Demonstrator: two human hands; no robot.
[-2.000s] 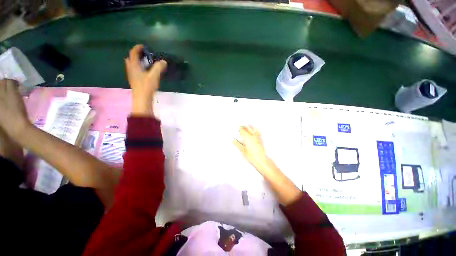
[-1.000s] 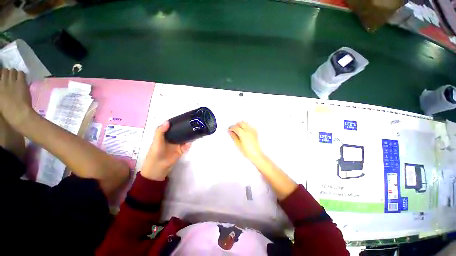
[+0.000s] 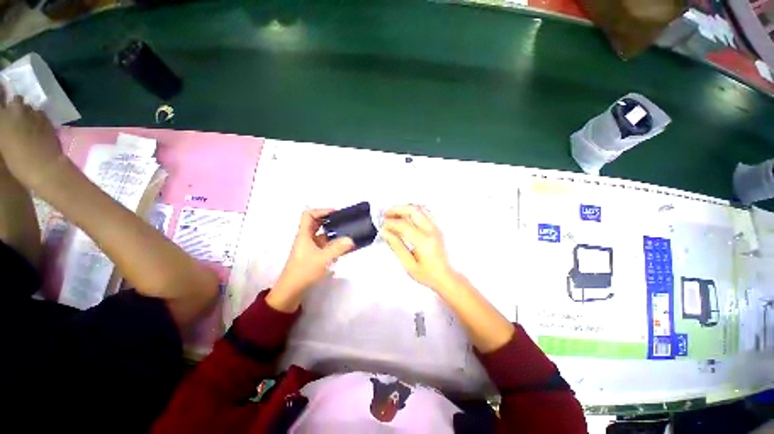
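Observation:
A bare matt black cylindrical lamp housing is held over the white bench cover, lying roughly level. My left hand grips its left end, with fingers behind and thumb in front. My right hand is at its right end face, with thumb and fingertips close together. Something small and pale shows between those fingertips and the end face; I cannot tell what it is or whether the fingers hold it.
The green belt carries another black unit, a yellowish ring and bagged units at right. Printed sheets lie on pink board. A neighbour's arms reach in from the left. A flattened carton covers the right bench.
My left hand has picked the black housing off the belt and brought it over the bench, up to my right hand. The bagged units and the other black unit have moved right.

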